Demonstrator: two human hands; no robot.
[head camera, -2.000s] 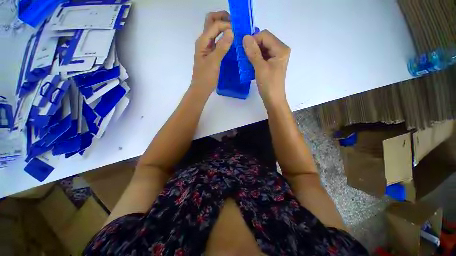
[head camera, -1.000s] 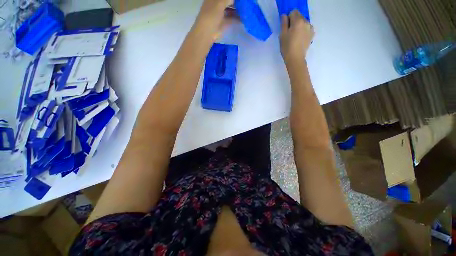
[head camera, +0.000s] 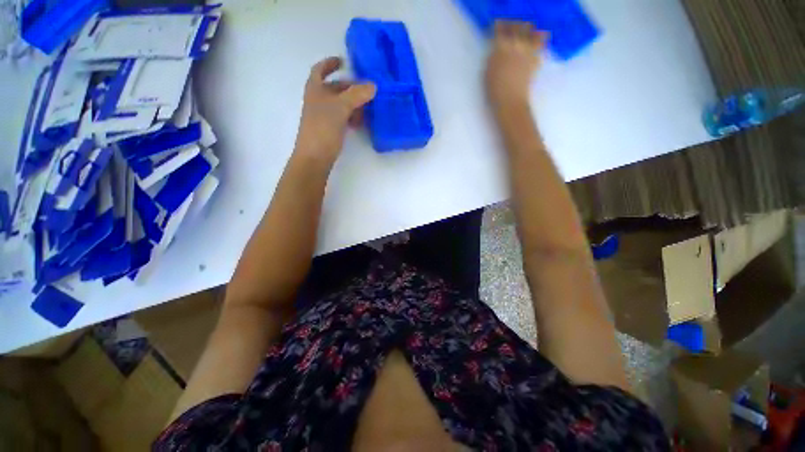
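Note:
A bright blue insert tray (head camera: 402, 119), perhaps several nested, lies on the white table (head camera: 450, 181) in front of me, its shaped cavity at the far end and its square cavity nearer me. My left hand (head camera: 334, 104) is at its left side, thumb against or just over the edge, fingers apart; a firm hold cannot be made out. My right hand (head camera: 519, 57) is blurred, its fingers at the near edge of more blue trays (head camera: 565, 26) at the top of the view. Whether it grips them is unclear.
Heaped retail boxes (head camera: 146, 88) lie at left, with a blue stack (head camera: 60, 25) behind. A water bottle (head camera: 737, 115) lies at the right table edge. Flattened cartons (head camera: 750, 44) are piled beside the table; an open carton (head camera: 688, 282) stands on the floor.
The trays in my hands were set apart on the table. My left hand came back to the near tray, which now lies farther from me and tilted. My right hand remains at the far blue trays.

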